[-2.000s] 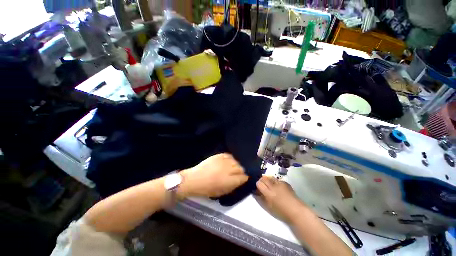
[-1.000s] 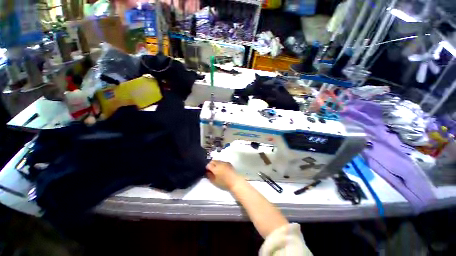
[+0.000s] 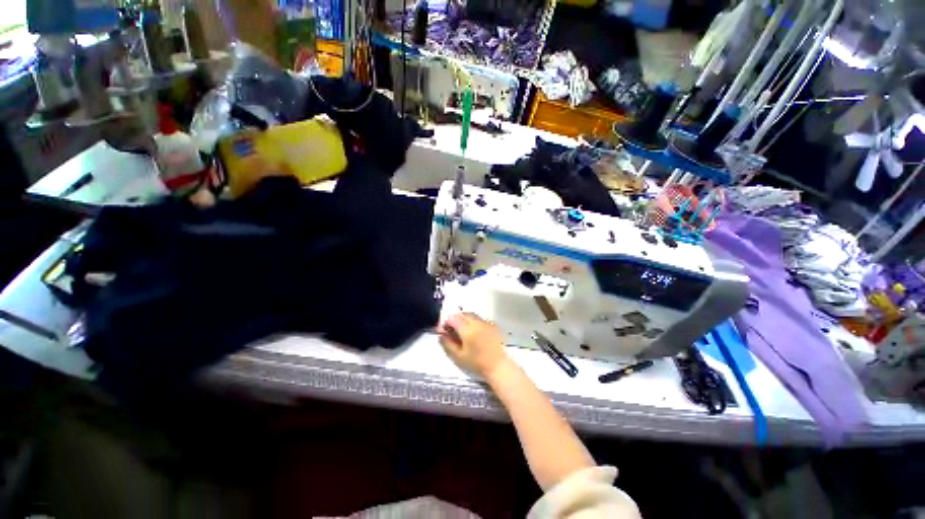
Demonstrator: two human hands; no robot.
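The black garment cloth (image 3: 274,269) is spread on the table left of the machine head, its right edge near the needle. The white lockstitch machine (image 3: 527,248) has a blue stripe and a lit dark panel. My right hand (image 3: 471,342) is at the cloth's right edge, just in front of the presser foot (image 3: 446,288). Its fingers are curled; whether they grip the cloth is too small to tell. My left hand is not in view.
Thread snips (image 3: 555,354) and a black slim tool (image 3: 625,371) lie before the machine arm. A black coiled thing (image 3: 703,381) and purple cloth (image 3: 791,324) lie right. A yellow box (image 3: 284,154) and white bottle (image 3: 180,160) stand behind the cloth.
The view has swung right and back, showing more of the table. My left hand has left the cloth and gone out of the picture. My right hand stays near the needle.
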